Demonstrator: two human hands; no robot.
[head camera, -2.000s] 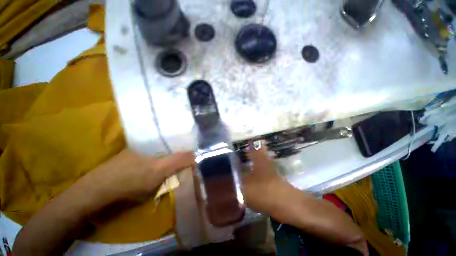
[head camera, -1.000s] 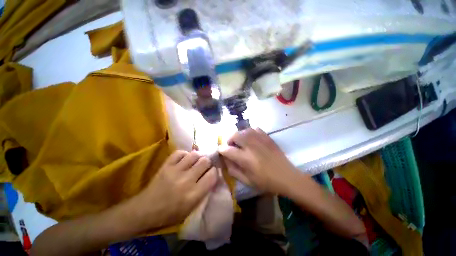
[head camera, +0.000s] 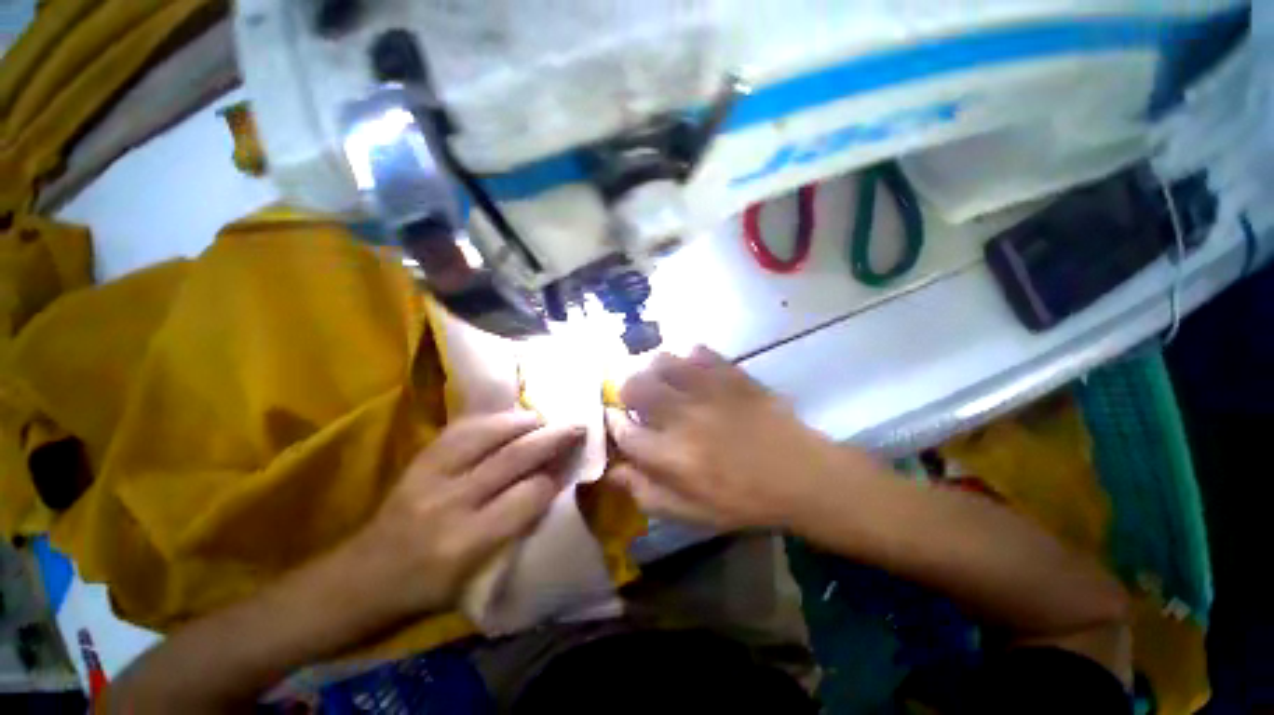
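The mustard-yellow garment (head camera: 266, 405) lies on the table left of the needle area. A pale cream-pink strip (head camera: 552, 566) runs from under the presser foot (head camera: 580, 314) towards the front edge and hangs there. My left hand (head camera: 468, 503) lies on the strip and the yellow cloth, fingertips just in front of the foot. My right hand (head camera: 713, 440) pinches the strip's right edge, where a little yellow cloth shows. Bright light washes out the cloth at the needle. The white machine head (head camera: 517, 126) with its blue stripe stands above.
Snips with red and dark green handle loops (head camera: 886, 231) lie on the bed. A dark phone (head camera: 1069, 252) lies at the right front edge. A green basket (head camera: 1153, 475) with yellow pieces is at lower right. A yellow pile (head camera: 98, 84) is at back left.
Since two seconds ago, the view has shifted so the needle area and snips show. Over the last second, the machine head appears further left and my hands stay at the strip.
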